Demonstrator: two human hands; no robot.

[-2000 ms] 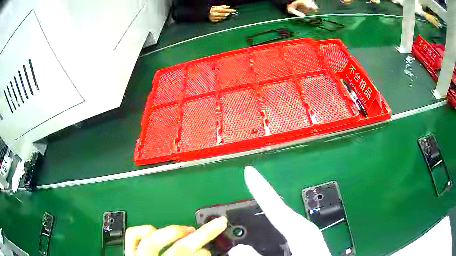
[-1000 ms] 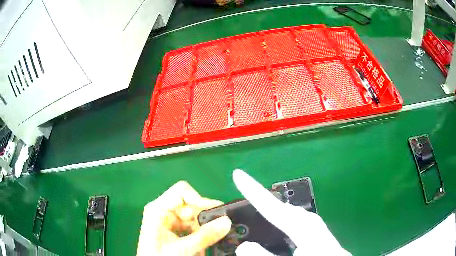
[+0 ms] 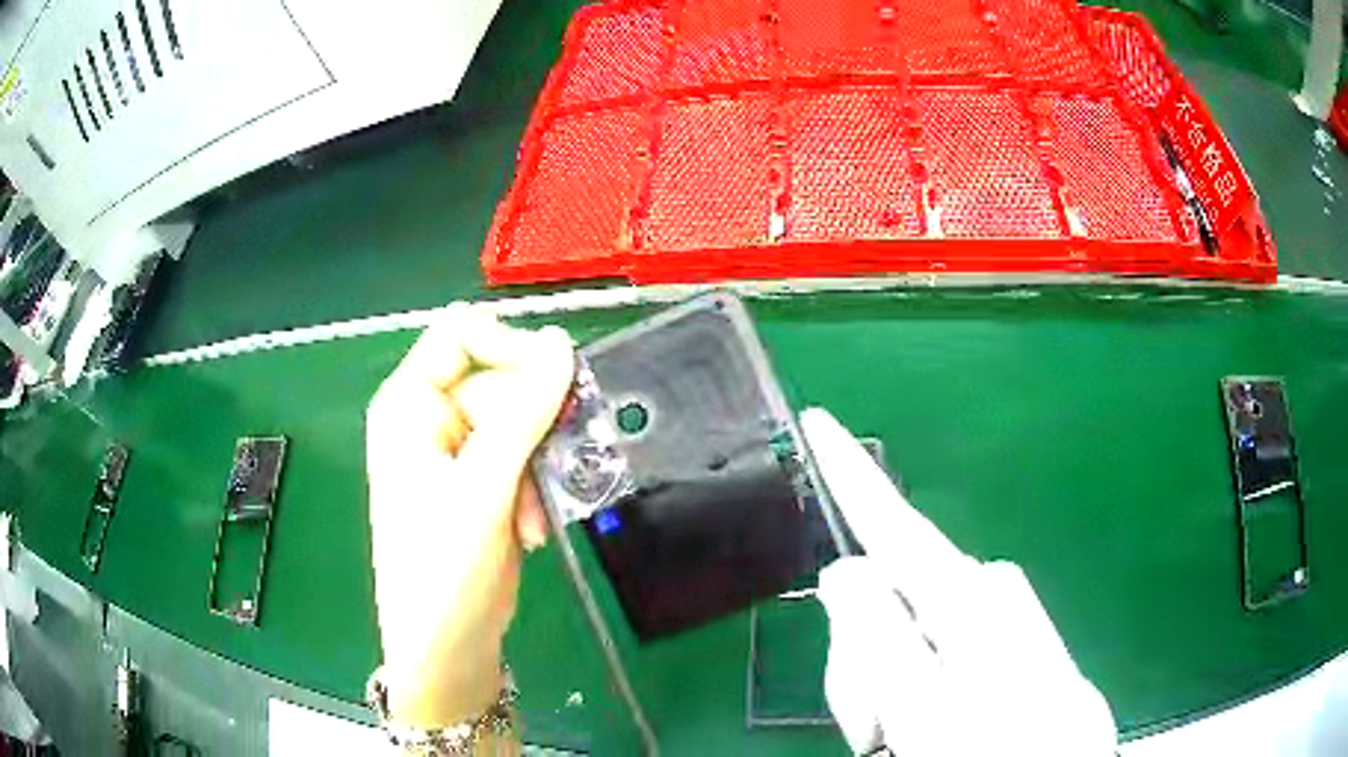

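Observation:
A black phone middle frame (image 3: 710, 429) is held up and tilted in front of me over the green belt. Its camera end with round holes is at the upper left and its open part points down. My bare left hand (image 3: 470, 488) grips the camera-end edge with thumb and fingers. My right hand (image 3: 946, 636), in a white glove, holds the frame's right edge. Another phone middle frame (image 3: 791, 666) lies on the belt, partly hidden behind the held one and my glove.
Phone middle frames lie on the green belt (image 3: 1064, 444) at left (image 3: 246, 525), far left (image 3: 104, 506) and right (image 3: 1265, 496). A red reject tray (image 3: 887, 266) stands beyond the belt's edge. A white machine housing (image 3: 222, 104) is upper left. White sheets lie along the near edge.
The held frame has been raised and turned, showing its camera end and open part. Both hands have moved up with it. The view has tilted down, so the red tray sits higher.

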